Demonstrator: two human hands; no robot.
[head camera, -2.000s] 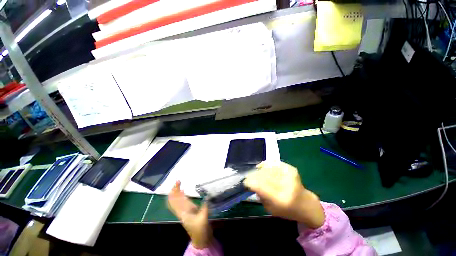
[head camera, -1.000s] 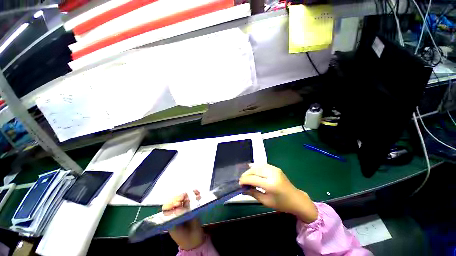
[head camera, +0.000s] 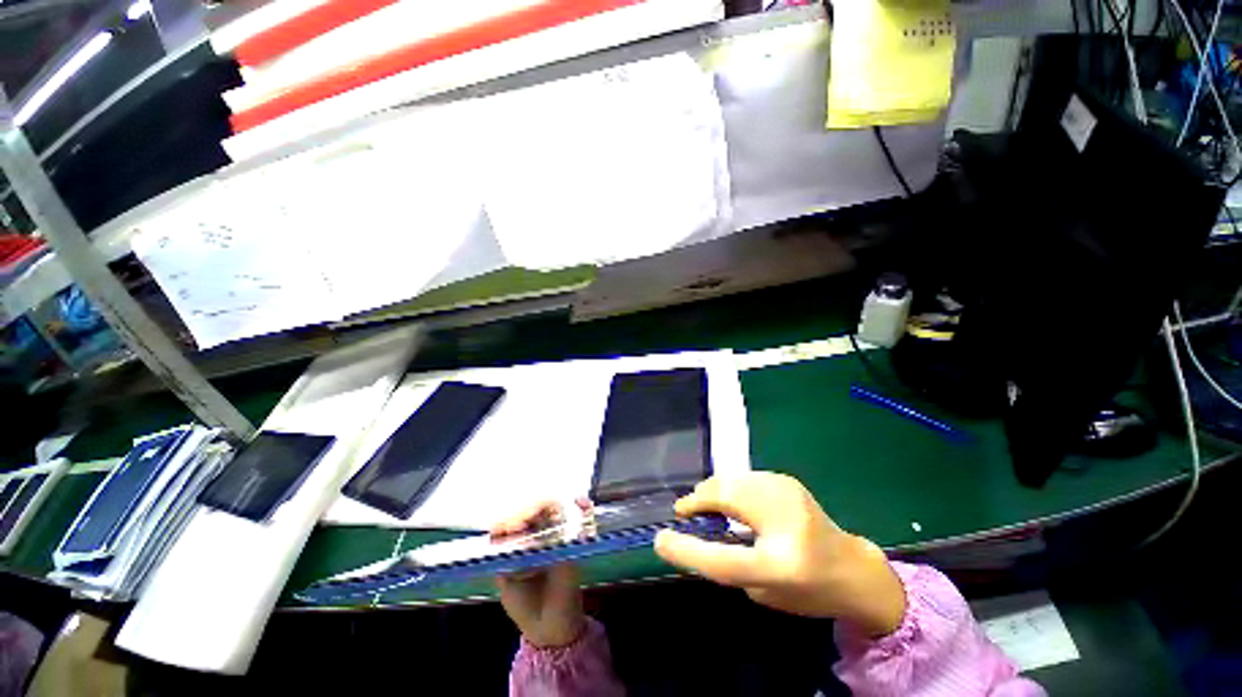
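A tablet (head camera: 463, 569) is held nearly edge-on in front of me, its dark blue edge towards me and a shiny, film-like glare on its upper side. My right hand (head camera: 783, 552) grips its right end between thumb and fingers. My left hand (head camera: 545, 579) holds it from below near the middle, its fingertips showing above the far edge. A dark tablet (head camera: 654, 433) and another tablet (head camera: 425, 447) lie screen up on a white foam tray (head camera: 545, 409). A third tablet (head camera: 266, 474) lies on a white slab (head camera: 204, 579) at the left.
A stack of white sheets or trays with a blue tablet (head camera: 130, 493) on top stands at the left. A white bottle (head camera: 885, 311), a blue pen (head camera: 910, 413) and a black monitor (head camera: 1090, 259) are at the right. Paper sheets (head camera: 599, 164) and yellow notes (head camera: 889, 61) hang from the shelf.
The held tablet has turned from a short, blurred tilt to a long, nearly level edge-on pose. My left hand has moved under its middle. The view has shifted slightly.
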